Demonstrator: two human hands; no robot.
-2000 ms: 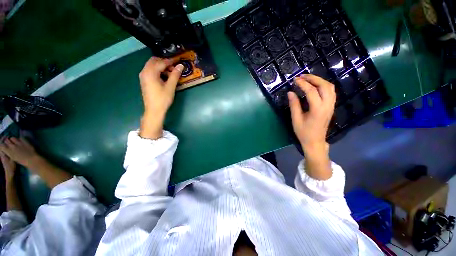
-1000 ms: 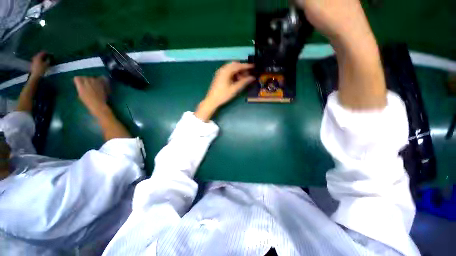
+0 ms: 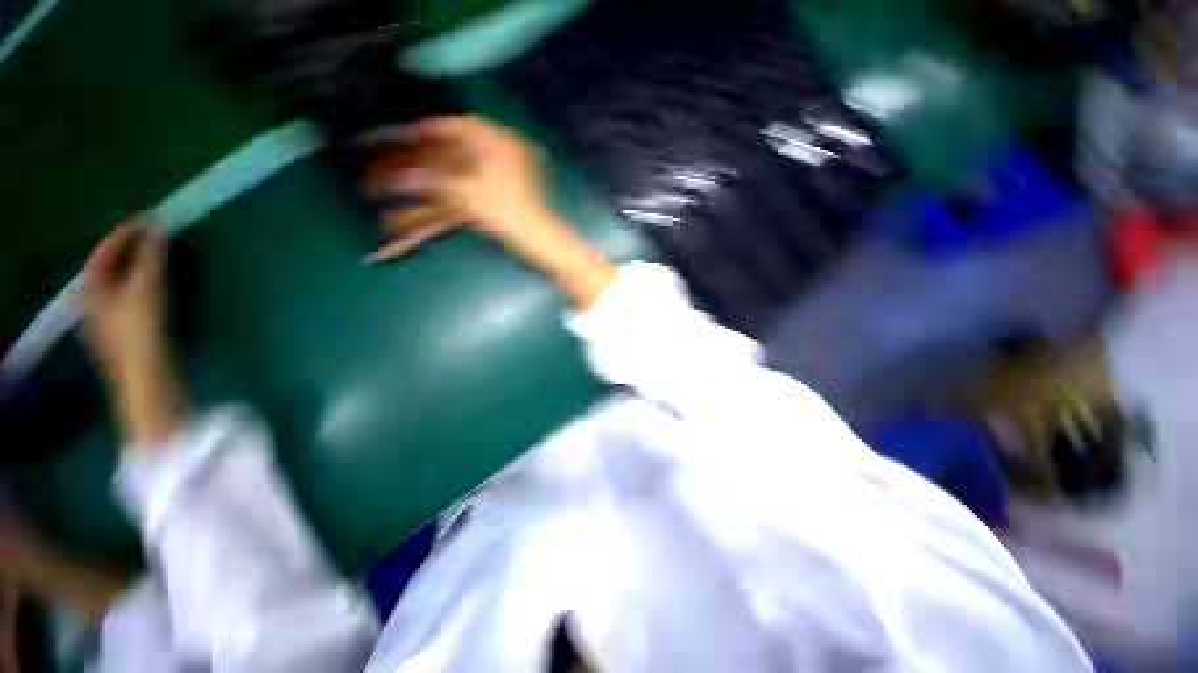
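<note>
The frame is strongly blurred. My right hand is over the fixture nest at the foot of the black press, its fingers spread towards the nest. The nest is mostly hidden; its pale front edge shows under the fingers. Whether a part is in those fingers or in the nest cannot be told. My left hand is raised at the far left by the pale strip, away from the press, fingers curled; whether it holds anything cannot be told. The black parts tray lies right of my right hand, its pockets smeared.
The green bench curves below the press, with a pale strip along its far side. Part of another person's arm is at the lower left. Blue bins and a blurred brown box are at the right.
The view has swung, moving the press left in the picture. My right hand has come down from the press top to the nest. My left hand has left the nest and moved far left.
</note>
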